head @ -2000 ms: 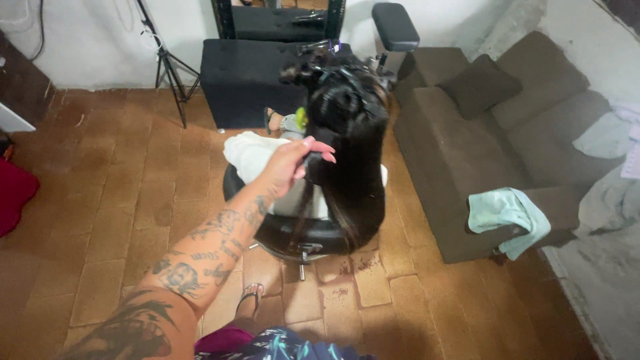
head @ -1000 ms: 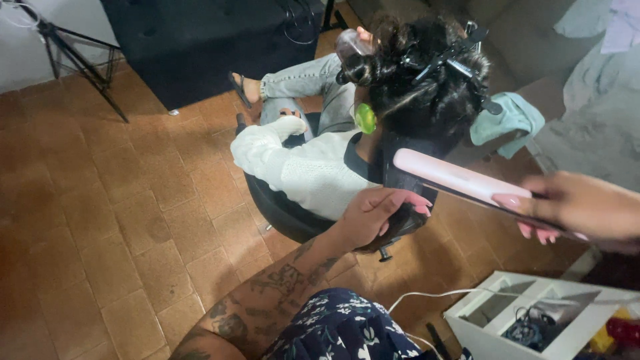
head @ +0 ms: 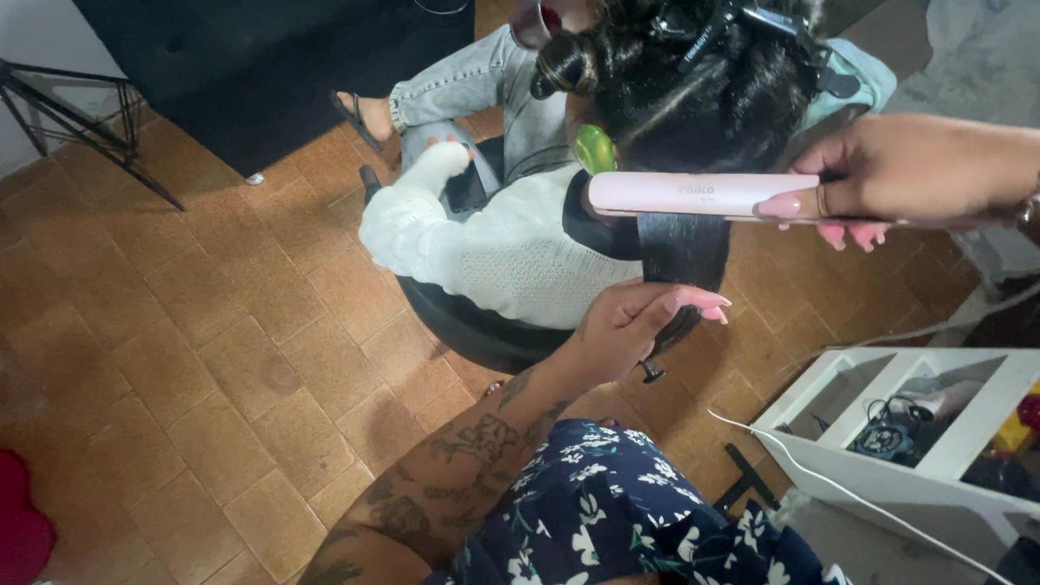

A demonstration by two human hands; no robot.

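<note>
My right hand [head: 861,175] holds a pink Philco hair straightener [head: 699,193] closed across a flat section of dark hair [head: 684,252]. Below the plates, my left hand [head: 642,321] pinches the same section between thumb and fingers. The hair belongs to a seated person in a white knit top [head: 520,252], seen from behind. Black hair clips [head: 776,23] hold the rest of the hair up on the head. A green round object [head: 595,149] shows beside the neck, just above the straightener's tip.
The person sits on a black chair [head: 479,337]. A white compartment cart [head: 877,463] holding corded tools stands at lower right, with a white cable [head: 853,487] across its side. A black metal stand [head: 89,122] is at upper left, beside a black padded piece of furniture [head: 284,73].
The view has come closer. My right hand, out of view two seconds ago, has moved left with the straightener since one second ago, and the tool now lies level across the hair section.
</note>
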